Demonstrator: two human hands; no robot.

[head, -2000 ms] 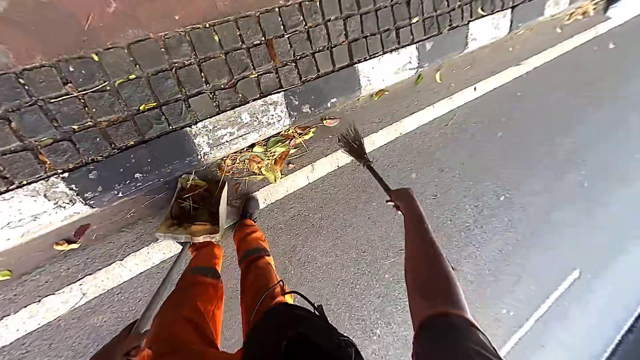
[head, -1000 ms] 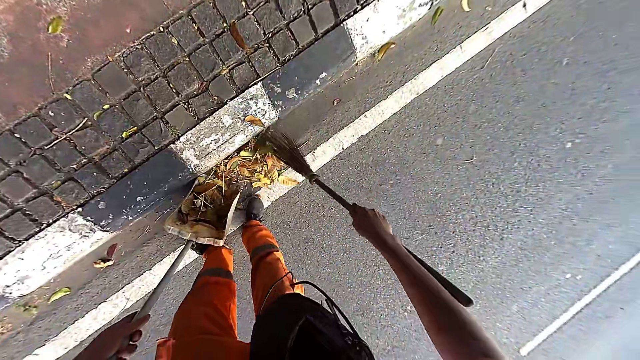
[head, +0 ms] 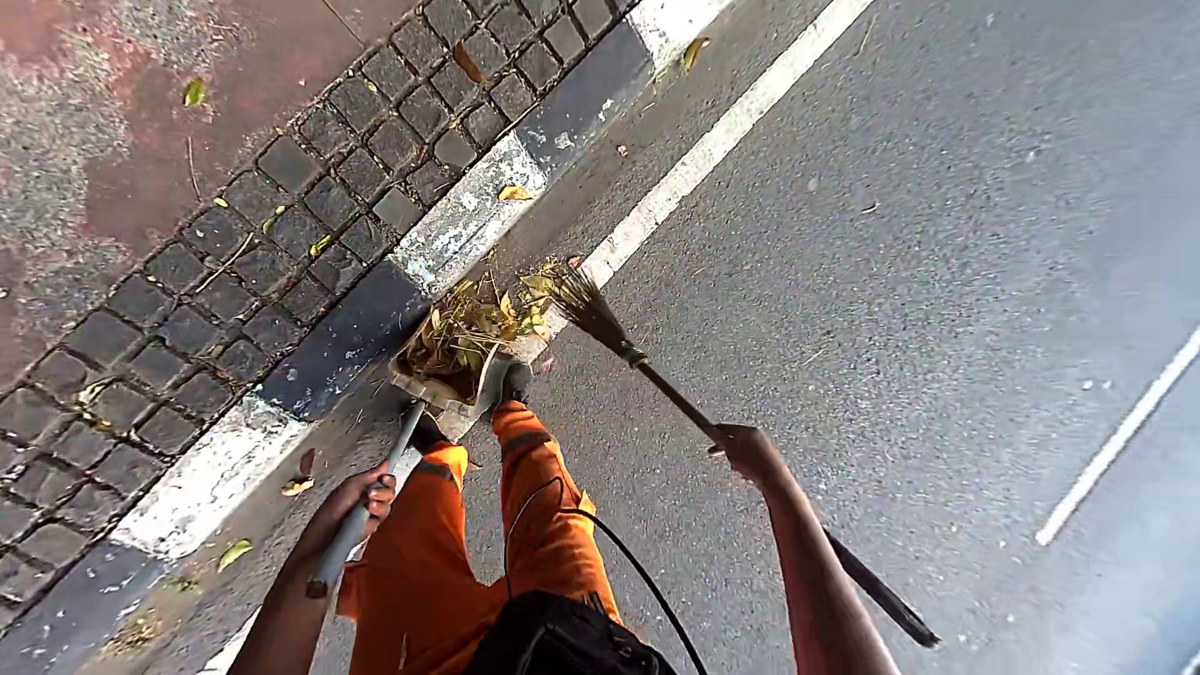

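Observation:
My left hand point(head: 361, 502) grips the grey tubular handle point(head: 349, 534) of a dustpan point(head: 438, 392), which lies on the road beside the curb. Fallen leaves point(head: 469, 328) fill the pan and spill past its front edge. My right hand point(head: 745, 452) is closed round the dark stick of a broom point(head: 677, 394), whose other end sticks out behind my forearm. The fanned bristles point(head: 586, 305) are at the right edge of the leaf pile, over the white line.
A curb point(head: 469, 220) painted black and white runs diagonally beside cobble paving point(head: 328, 187). My shoe point(head: 514, 382) stands right beside the pan. Loose leaves point(head: 234, 553) lie along the gutter, and a black cord point(head: 647, 572) hangs by my legs.
Two seconds ago the broom was away from the leaves; a second ago it lay over the pile near the curb, and now its bristles are at the pile's right side. More leaves are at the pan.

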